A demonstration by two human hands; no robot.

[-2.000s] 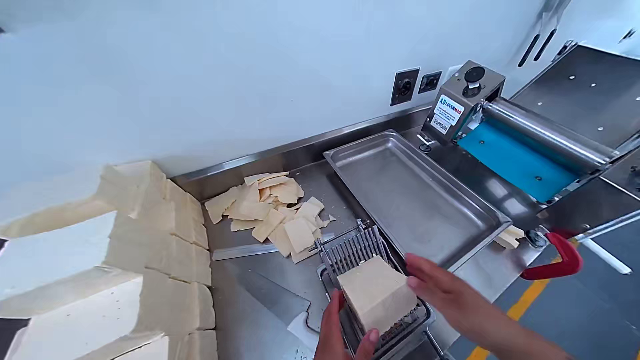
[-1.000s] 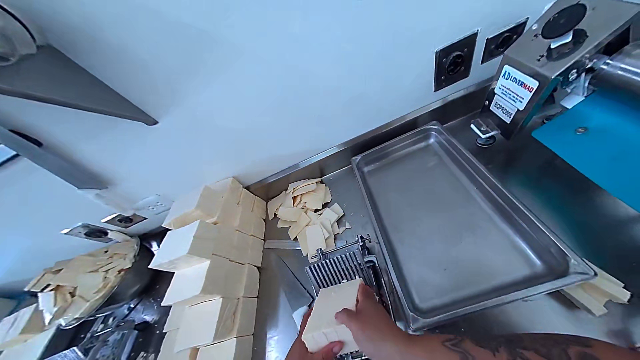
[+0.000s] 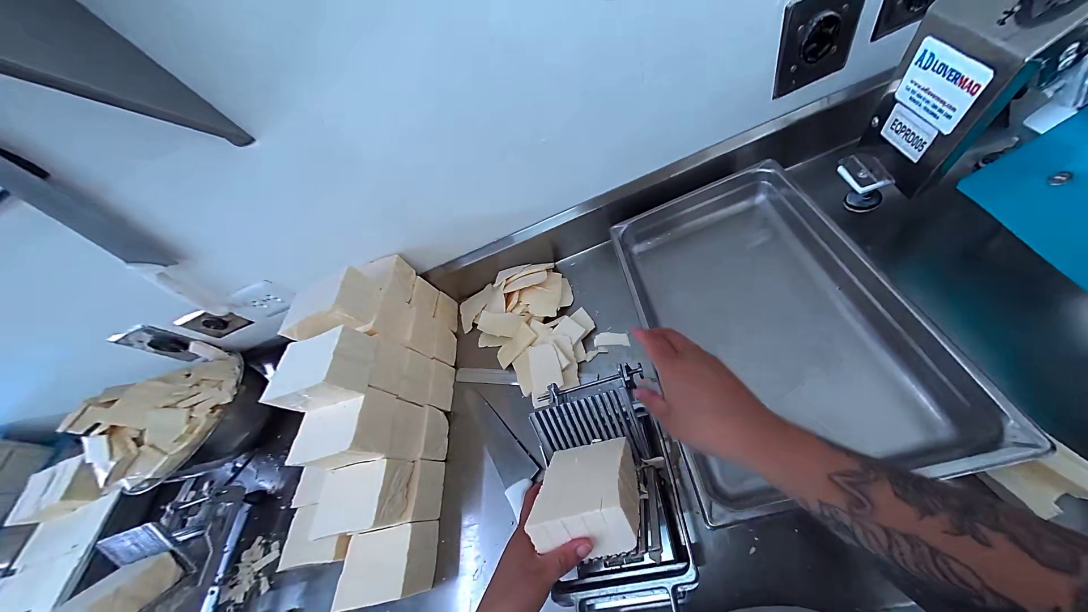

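A pale block of cheese (image 3: 586, 493) rests on a metal slicer with a slatted bed (image 3: 591, 416), at the lower middle. My left hand (image 3: 544, 557) grips the block's near left side, thumb on its front face. My right hand (image 3: 697, 391) is over the slicer's upper right, beside the metal bar at its far end, fingers apart and holding nothing that I can see. Thin cheese slices and scraps (image 3: 531, 319) lie in a heap beyond the slicer. A knife (image 3: 506, 446) lies left of the slicer, partly hidden by my left hand.
Stacked cheese blocks (image 3: 365, 408) stand at the left. An empty steel tray (image 3: 790, 314) lies at the right, near a machine with a blue surface (image 3: 1037, 187). A bowl of cheese pieces (image 3: 161, 416) is at the far left. A steel backsplash (image 3: 680, 183) runs along the wall.
My right hand has come off the block and moved to the slicer's far end; my left hand stays on the block. The view has swung left since two seconds ago.
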